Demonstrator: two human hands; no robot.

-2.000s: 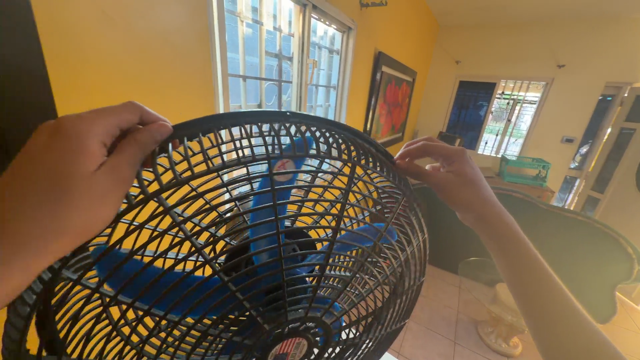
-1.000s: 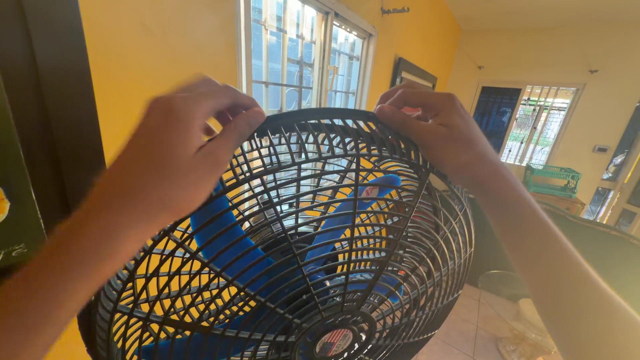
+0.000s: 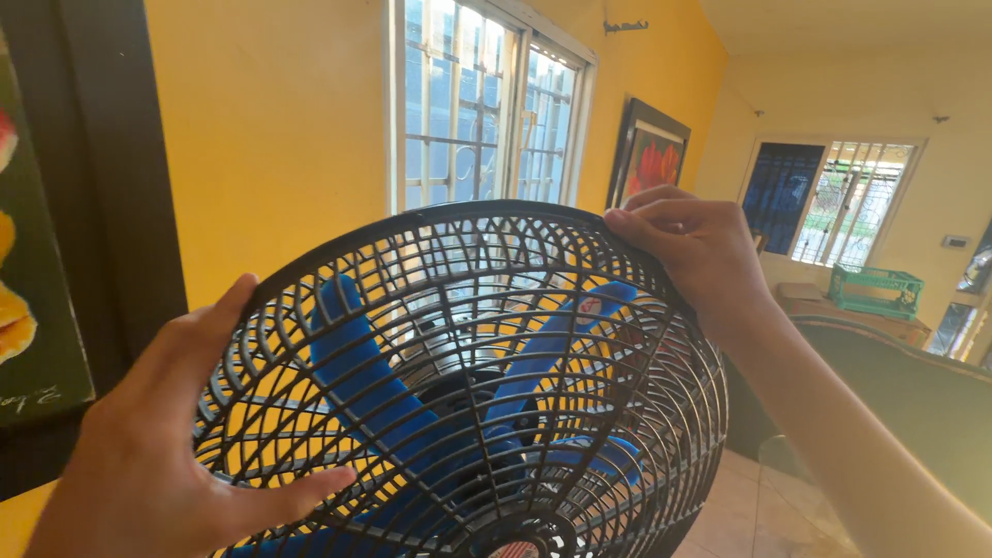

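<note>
A round fan with a black grille (image 3: pixel 465 325) fills the lower middle of the head view, its lower part cut off by the frame. Blue fan blades (image 3: pixel 372 380) show through the bars, one with a small round sticker. My left hand (image 3: pixel 170 434) spreads around the grille's left side, fingers at the outer rim and thumb across the front bars. At the upper right, my right hand (image 3: pixel 690 248) pinches the black rim between thumb and fingers. A round badge (image 3: pixel 515 550) sits at the grille's centre, partly cut off.
Behind the fan is a yellow wall with a barred window (image 3: pixel 488 101) and a framed flower picture (image 3: pixel 655 159). Another framed painting (image 3: pixel 46 387) stands close at the left. A green plastic crate (image 3: pixel 876 291) rests on a box beyond a dark green sofa back (image 3: pixel 891 387).
My left hand has moved from the top rim down to the left side of the grille, its fingers spreading. My right hand remains at the upper right rim. The blades sit at a different angle than two seconds ago.
</note>
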